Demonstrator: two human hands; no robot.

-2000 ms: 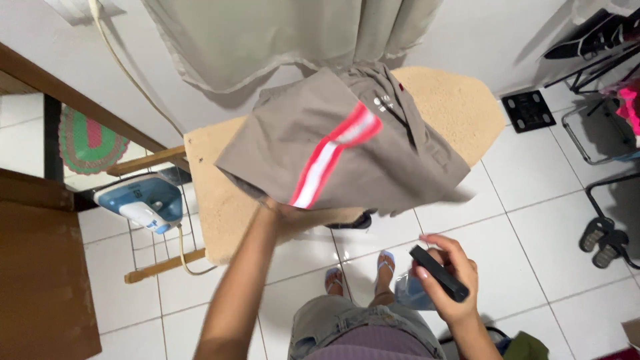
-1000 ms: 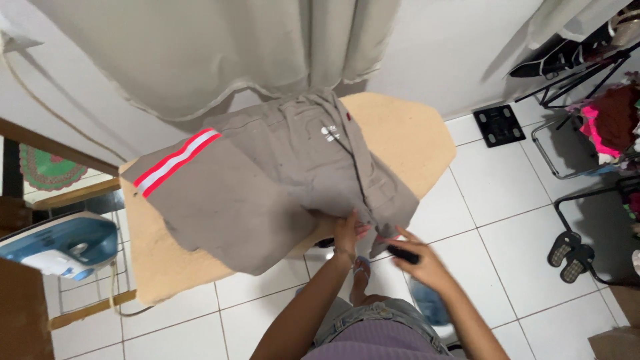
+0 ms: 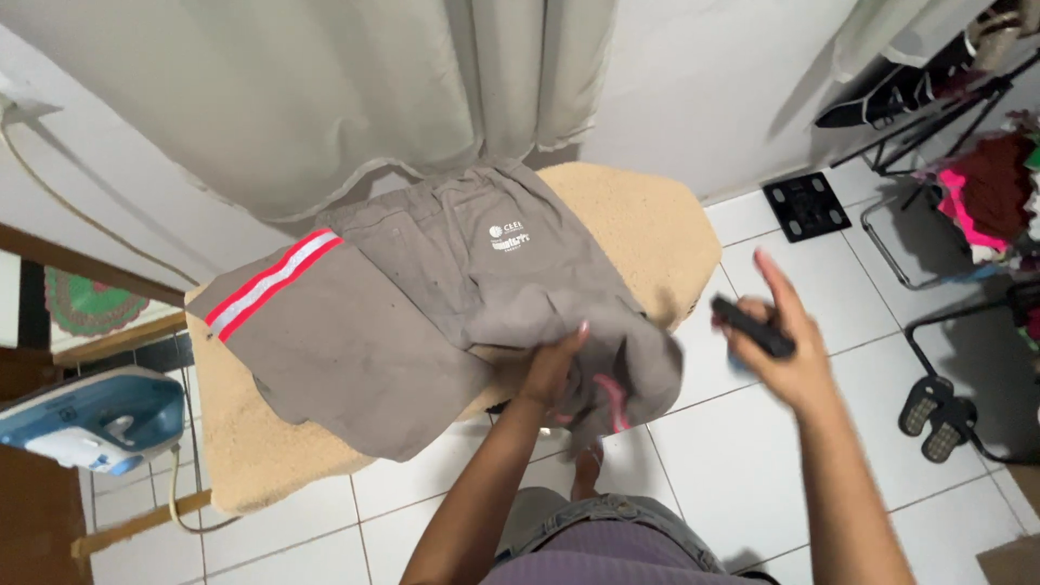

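Grey-brown work trousers [image 3: 422, 301] with a red and silver reflective band and white printed marks lie across a beige-covered ironing board [image 3: 642, 211]. At the near edge of the board, my left hand [image 3: 556, 366] grips the cloth of one leg, which is bunched and blurred by motion; the fingers are partly hidden by fabric. To the right, over the tiled floor, my right hand [image 3: 784, 341] holds a small black object [image 3: 751, 327], its kind unclear, with the index finger stretched out. The blue and white iron [image 3: 97, 418] rests on the rack at the board's left end.
A pale curtain [image 3: 366, 97] hangs behind the board. The iron's cord [image 3: 175, 487] loops near a wooden leg. On the right are a black bathroom scale [image 3: 806, 206], dark slippers [image 3: 937, 418] and metal frames with clothes [image 3: 987, 191]. My foot [image 3: 587, 471] is below the board.
The trousers now lie more spread out over the board than two seconds ago. My right hand has moved away from the cloth to the right since one second ago, still with the black object.
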